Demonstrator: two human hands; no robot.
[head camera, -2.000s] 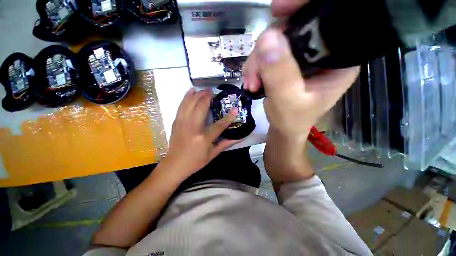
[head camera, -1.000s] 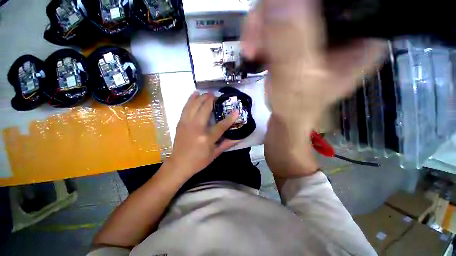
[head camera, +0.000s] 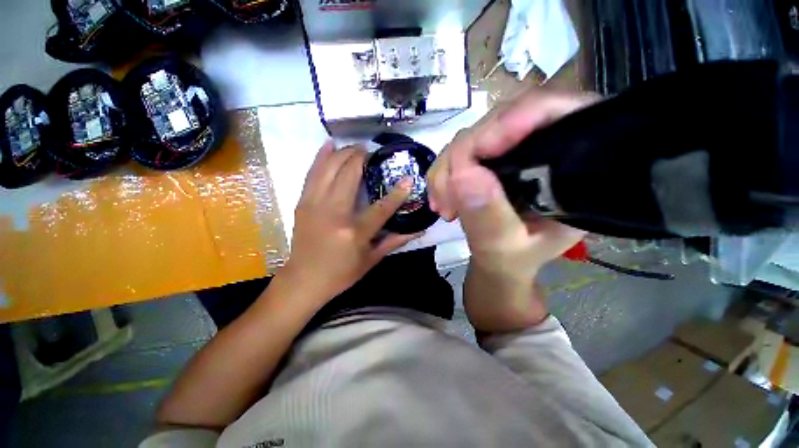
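Note:
A round black housing (head camera: 378, 168) lies on the white sheet (head camera: 279, 149) in front of me. A circuit board (head camera: 401, 166) sits inside it. My left hand (head camera: 346, 206) holds the housing from its left side, with a fingertip on the board. My right hand (head camera: 491, 179) grips the thick black electric screwdriver (head camera: 631, 157), which has a grey tape band. The screwdriver lies nearly level, its front end at the right edge of the housing. My fingers hide its tip, so contact with a screw cannot be seen.
The screw feeder (head camera: 385, 74) stands just beyond the housing. Black units with boards (head camera: 171, 114) stand in rows at left, near orange tape (head camera: 131, 236). White tissue (head camera: 539, 39) lies beyond the screwdriver. A red-handled tool (head camera: 576, 252) is at the right table edge, and clear trays (head camera: 740, 262) are far right.
My right hand and the screwdriver have come down from the feeder side to the housing's right edge. The feeder and tissue show more fully. My left hand still holds the housing.

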